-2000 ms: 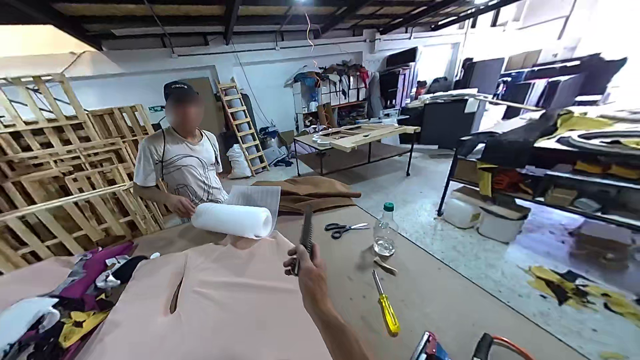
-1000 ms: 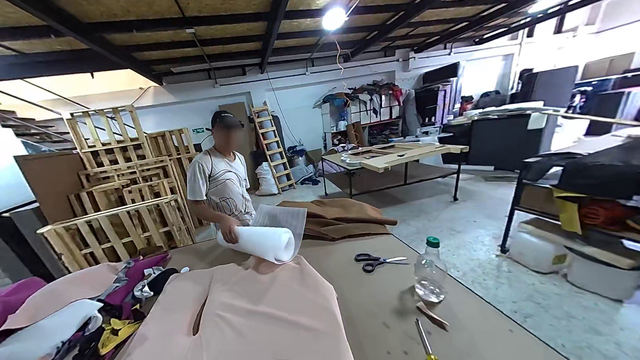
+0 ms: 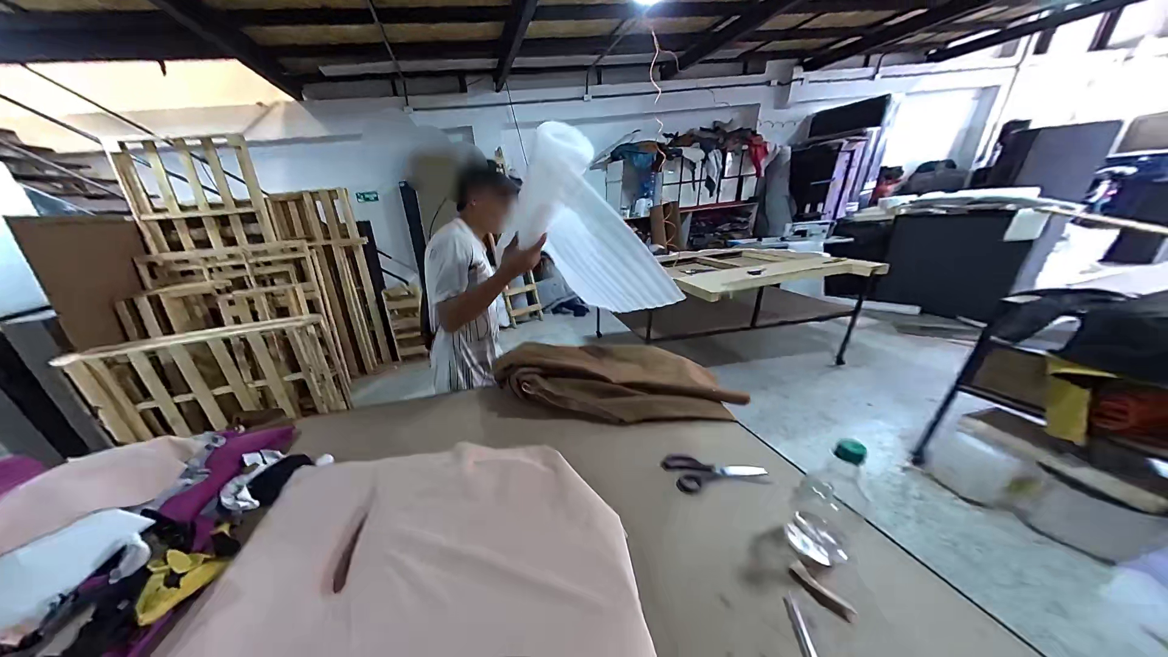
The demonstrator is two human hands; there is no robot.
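Neither my left hand nor my right hand shows in the head view now. Pink fabric [image 3: 474, 557] with a slit-like fold lies spread on the table [image 3: 703, 566] in front of me. Right of it are black-handled scissors [image 3: 707, 472], a clear plastic bottle with a green cap [image 3: 821, 511], a small curved brown piece [image 3: 821, 591] and a metal shaft [image 3: 800, 628] cut off by the bottom edge. Folded brown fabric [image 3: 620, 379] rests at the table's far edge. Beyond it a person [image 3: 465, 283] holds up a roll of white foam sheeting [image 3: 566, 214].
Fabric scraps [image 3: 182, 547] are heaped at the left of the table. Wooden frames [image 3: 210, 347] lean behind, at the left. A work table with a wooden frame [image 3: 766, 274] stands across the room, and a loaded metal rack [image 3: 967, 392] is at the right.
The person across the table has lifted the foam roll off the table area and turned sideways. My right hand, seen earlier holding a dark, long tool, has left the view. The view has swung left.
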